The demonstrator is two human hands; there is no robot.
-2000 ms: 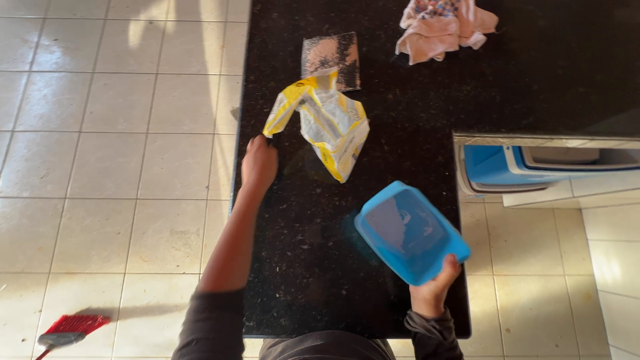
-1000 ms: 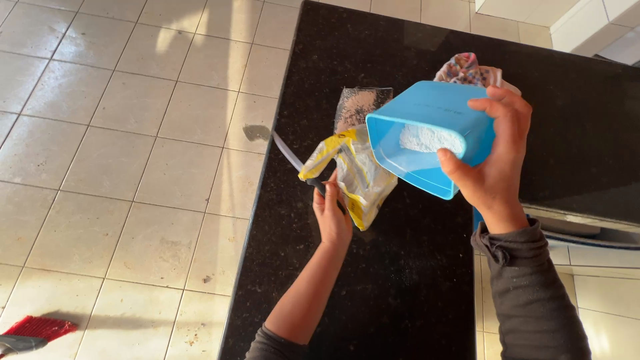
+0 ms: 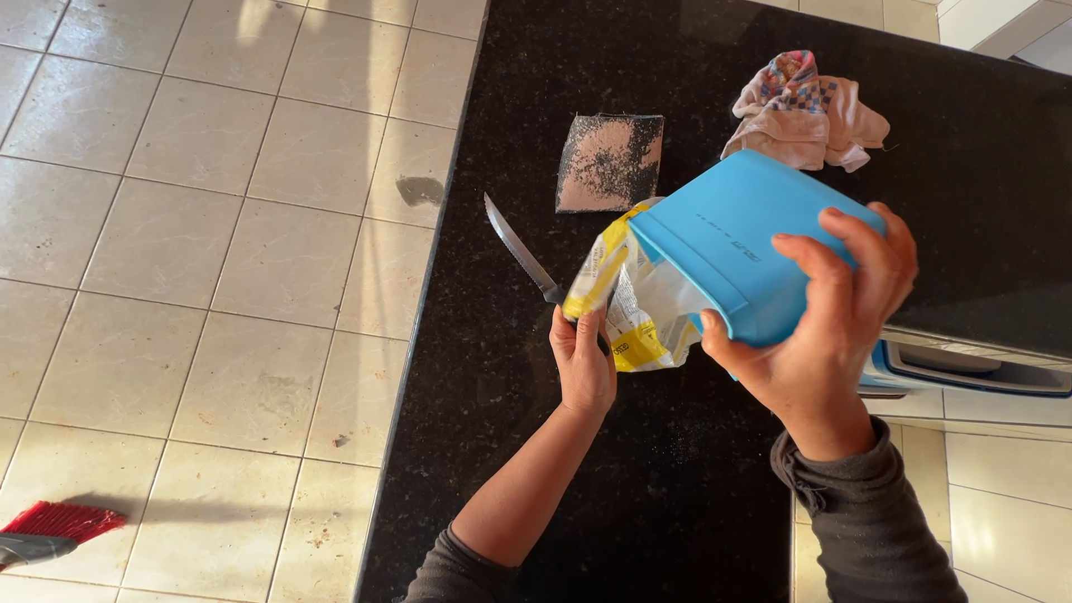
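Observation:
My right hand (image 3: 837, 335) grips a blue plastic container (image 3: 737, 243), tilted on its side with its mouth toward the left. The rim meets the opening of a yellow and white plastic bag (image 3: 641, 322); the container's inside is mostly hidden. My left hand (image 3: 584, 356) holds the bag's left edge together with a serrated knife (image 3: 521, 251), whose blade points up and to the left. Some white specks lie on the black stone counter (image 3: 670, 502) below the bag.
A worn scouring pad or mat piece (image 3: 610, 163) lies beyond the bag. A crumpled pink cloth (image 3: 800, 117) is at the back right. A red-bristled broom (image 3: 63, 523) is on the tiled floor at lower left. A drawer or tray with blue edging (image 3: 971, 364) shows beside the counter.
My right hand has brought the blue container up and left and tipped it against the bag opening. One second ago white powder showed inside it. The view has turned.

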